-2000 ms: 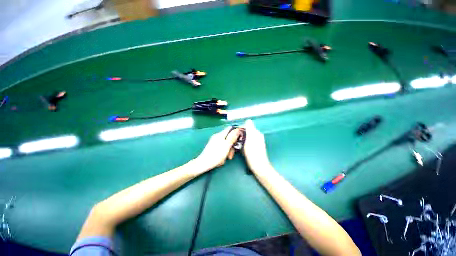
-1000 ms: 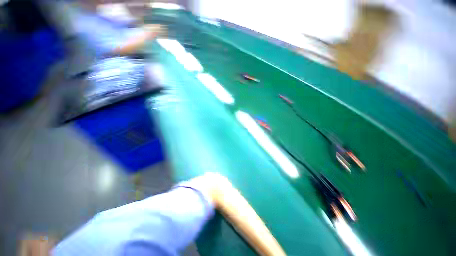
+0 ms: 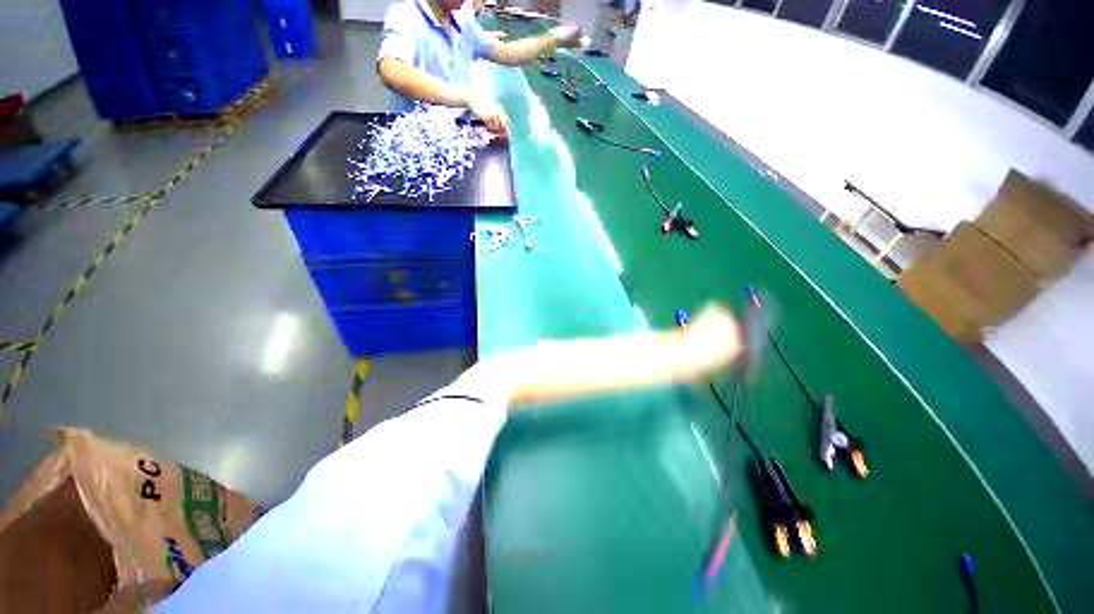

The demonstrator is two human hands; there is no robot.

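My left hand (image 3: 717, 342) reaches out over the green conveyor belt, blurred by motion. It is closed on a dark, blurred battery clamp (image 3: 753, 339). A thin cable hangs from it towards a red and blue plug (image 3: 717, 554) near the bottom. My right hand is out of the picture. On the belt beside my hand lie a pair of black clamps (image 3: 782, 501) with coppery tips and another clamp (image 3: 830, 441) on a lead with a blue and red end.
A black tray (image 3: 318, 162) with silvery metal parts (image 3: 418, 154) stands on blue crates (image 3: 390, 282). Small parts (image 3: 510, 235) lie on the ledge. Another worker (image 3: 434, 60) stands behind the tray. A paper sack (image 3: 156, 516) is at lower left. More clamps (image 3: 679, 224) lie farther along the belt.
The view has turned left along the line. My left hand has moved from the ledge out over the belt with the clamp. My right hand has left the picture.
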